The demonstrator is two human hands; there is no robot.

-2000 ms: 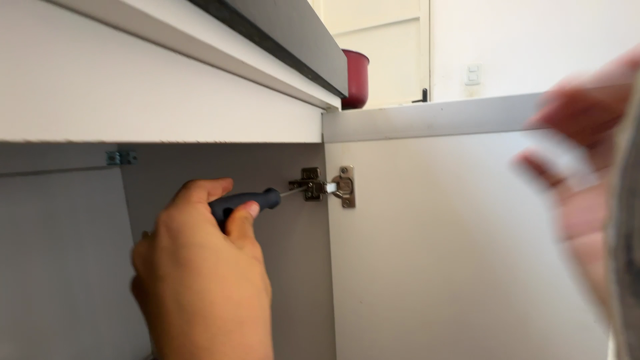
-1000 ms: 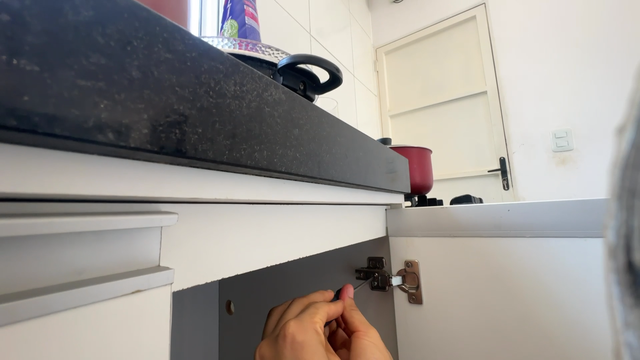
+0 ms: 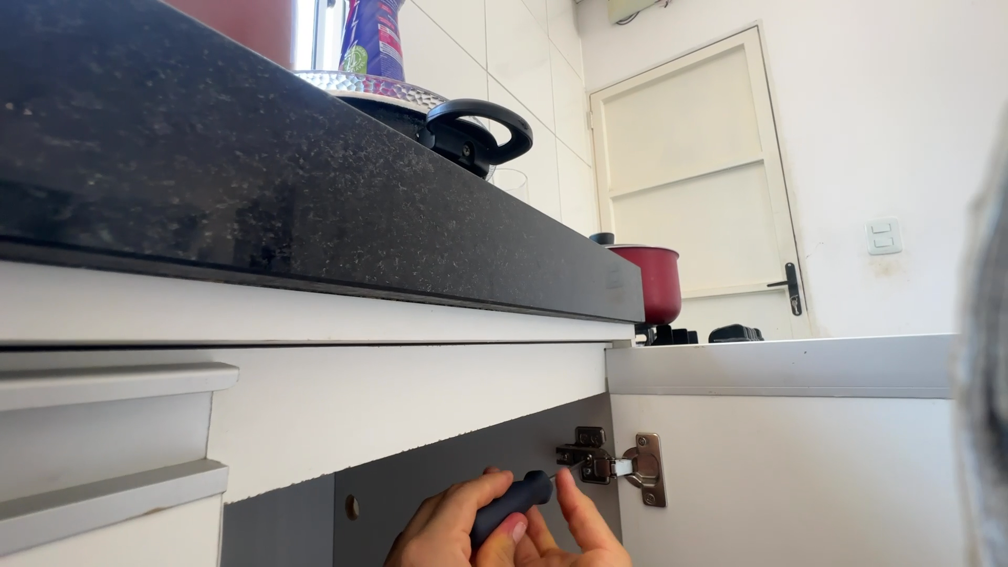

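Observation:
A screwdriver with a dark handle (image 3: 512, 504) lies in the grip of my left hand (image 3: 453, 524), its thin shaft pointing up and right. My right hand (image 3: 579, 528) is close beside it, a raised fingertip near the shaft; whether it touches the tool I cannot tell. The shaft reaches a metal cabinet hinge (image 3: 594, 463) fixed to the grey inner side wall. The hinge's cup plate (image 3: 650, 470) is screwed to the white cabinet door (image 3: 780, 480), which stands open. The exact tip is hard to make out.
Above the hands run a white cabinet rail (image 3: 394, 402) and a black stone countertop (image 3: 315, 205). A black-handled pan (image 3: 480, 138) and a red pot (image 3: 660, 283) stand up there. Drawer handles (image 3: 118, 378) jut out at left. Blurred fabric (image 3: 980, 394) edges the right side.
My right hand, raised at the far right two seconds ago, is now beside the screwdriver at the hinge. The view has shifted to show more countertop.

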